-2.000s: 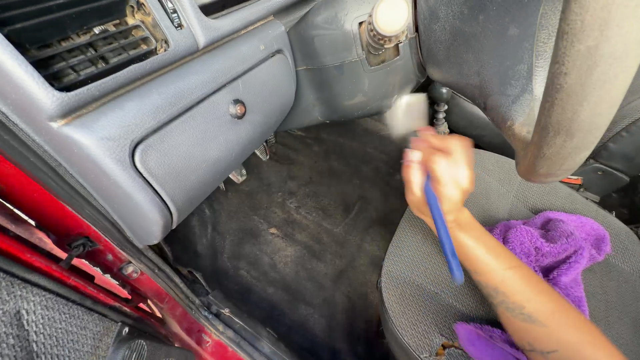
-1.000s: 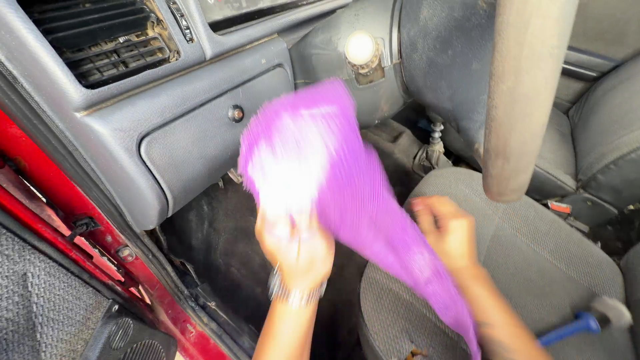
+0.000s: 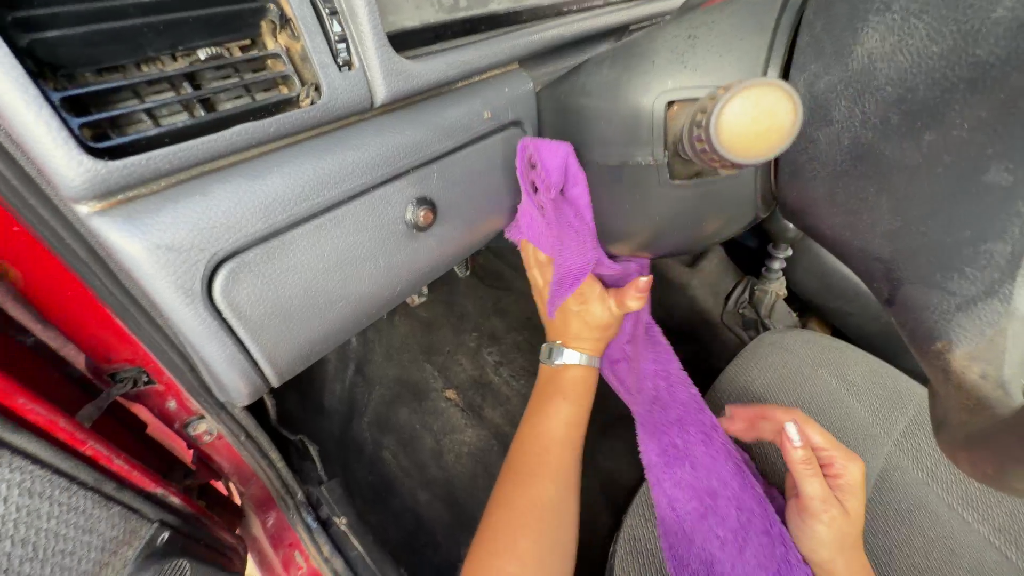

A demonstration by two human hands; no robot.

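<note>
A purple microfiber cloth (image 3: pixel 688 448) hangs from my left hand (image 3: pixel 588 308), which wears a silver wristwatch (image 3: pixel 570 354). The cloth's upper end covers most of my left fingers and lies at the right end of the grey compartment panel (image 3: pixel 360 248), beside the steering column cover (image 3: pixel 632 192). The lower part trails down over the grey fabric seat (image 3: pixel 808 376). My right hand (image 3: pixel 816 480) is at the cloth's right edge above the seat, fingers bent; whether it pinches the cloth is not clear. The panel has a round knob (image 3: pixel 421 214).
A dusty air vent (image 3: pixel 180 88) is at upper left. A stalk with a pale round end (image 3: pixel 752 124) sticks out of the column. The worn steering wheel (image 3: pixel 976 400) is at right, a gear lever boot (image 3: pixel 760 300) behind the seat. The red door frame (image 3: pixel 160 384) borders the dark floor mat (image 3: pixel 424 400).
Two seconds ago a hand held a blue-handled brush and the cloth lay on the seat. One second ago the brush lay on the seat and the cloth was lifted. Now the cloth is against the panel's right end.
</note>
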